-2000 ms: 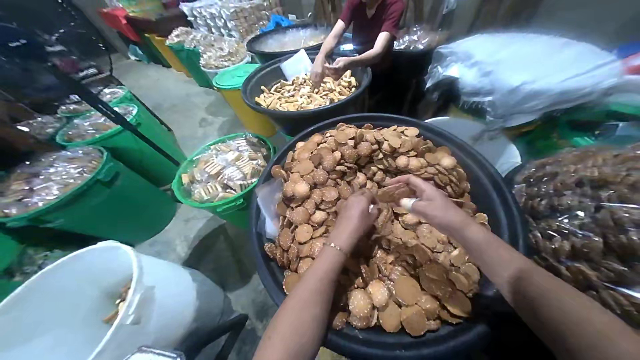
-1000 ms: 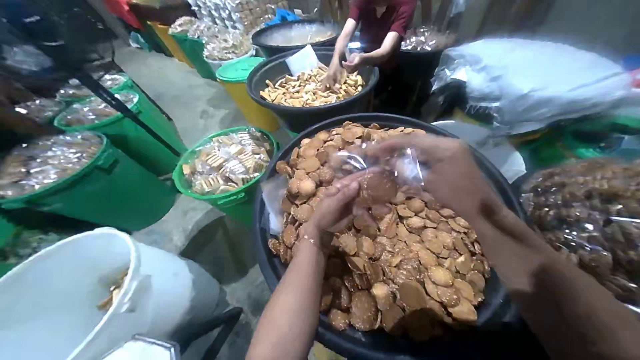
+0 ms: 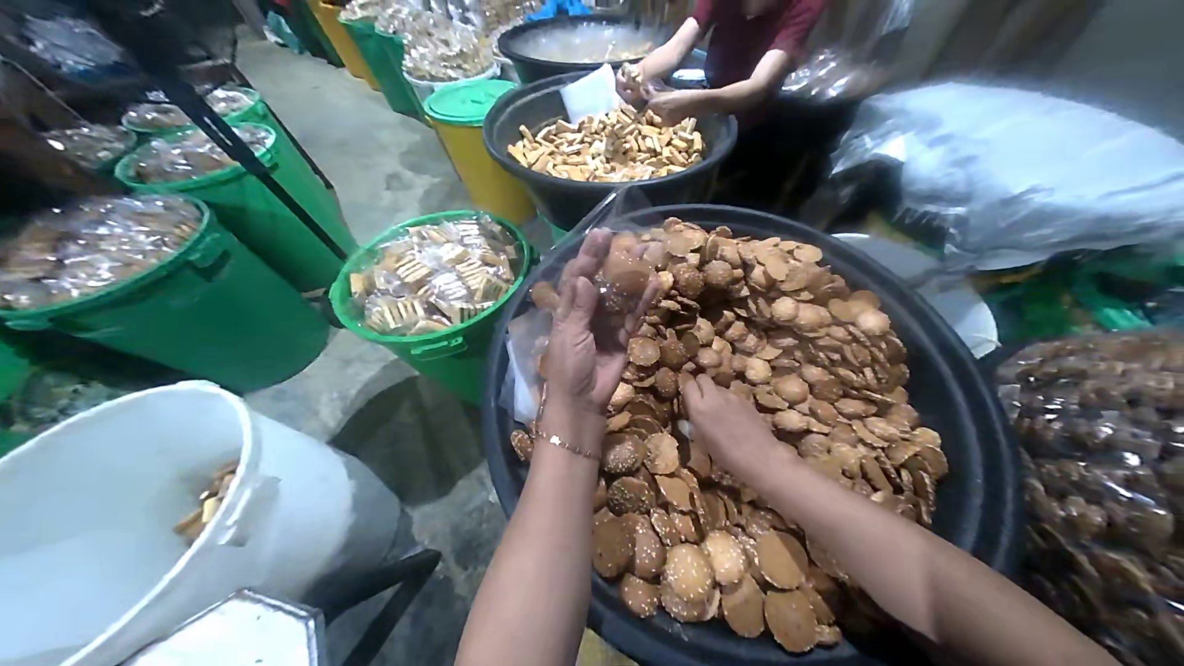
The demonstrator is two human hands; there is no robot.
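Note:
A wide black plastic tub [image 3: 980,462] is heaped with round, flat brown biscuits [image 3: 786,388], some dotted with pale seeds. Over the tub's left side my left hand [image 3: 587,333] is raised, palm up, holding a clear plastic bag [image 3: 620,259] with a few biscuits in it. A thin bracelet circles that wrist. My right hand [image 3: 726,421] reaches into the middle of the heap, fingers down among the biscuits; whether it grips any is hidden.
Ahead, a person's hands [image 3: 657,97] are over another black tub [image 3: 499,129] of small biscuits. Green buckets [image 3: 435,347] of bagged biscuits and a white bucket [image 3: 351,499] stand left. Bagged brown biscuits [image 3: 1101,453] lie right, below a large plastic sack [image 3: 1027,166].
My right hand has come down from the bag into the biscuits. My left hand has risen with the bag. The other person's hands have drawn together above their tub.

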